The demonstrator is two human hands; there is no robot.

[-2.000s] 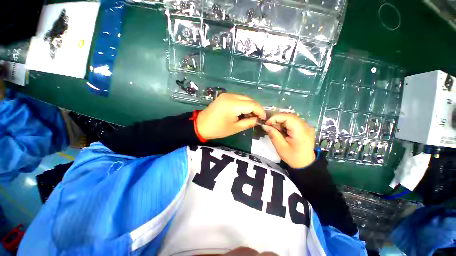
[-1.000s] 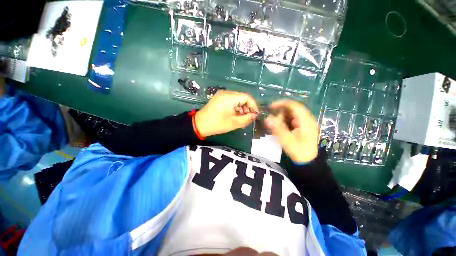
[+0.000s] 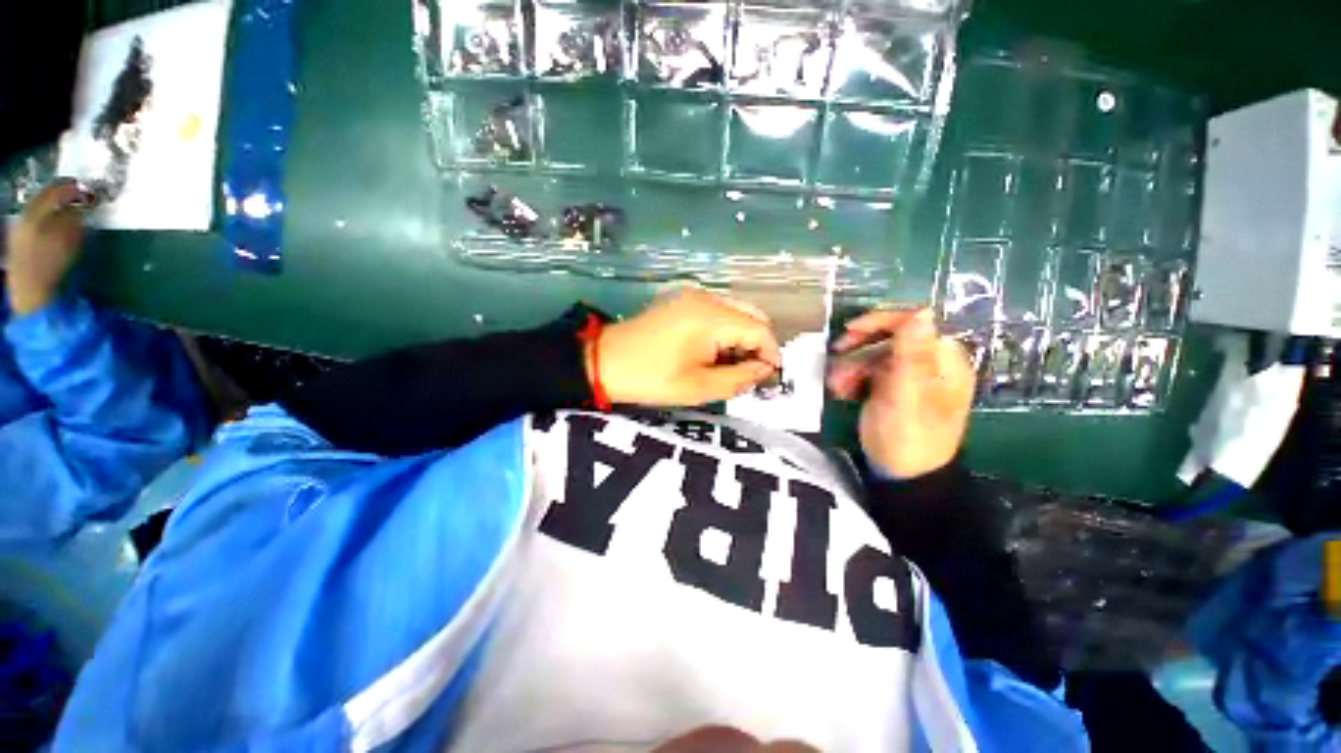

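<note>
My left hand, with a red wristband, pinches a small dark part at its fingertips, over the card. My right hand is just to the right, apart from the left one, and holds a thin tool, possibly tweezers, between its fingers. The card, grey-brown above and white below, lies under and between my hands. The left blister tray lies beyond my hands with dark parts in some pockets. The right blister tray lies to the right with parts in its nearer pockets.
A white box stands at the far right, with a white paper hanging below it. A blue strip and a white sheet with dark parts lie at the left. Another person's hand is at the sheet's near corner.
My hands have moved apart, and the right hand now shows the thin tool. The view has shifted, so trays and box sit higher. Another person's hand has appeared at the left.
</note>
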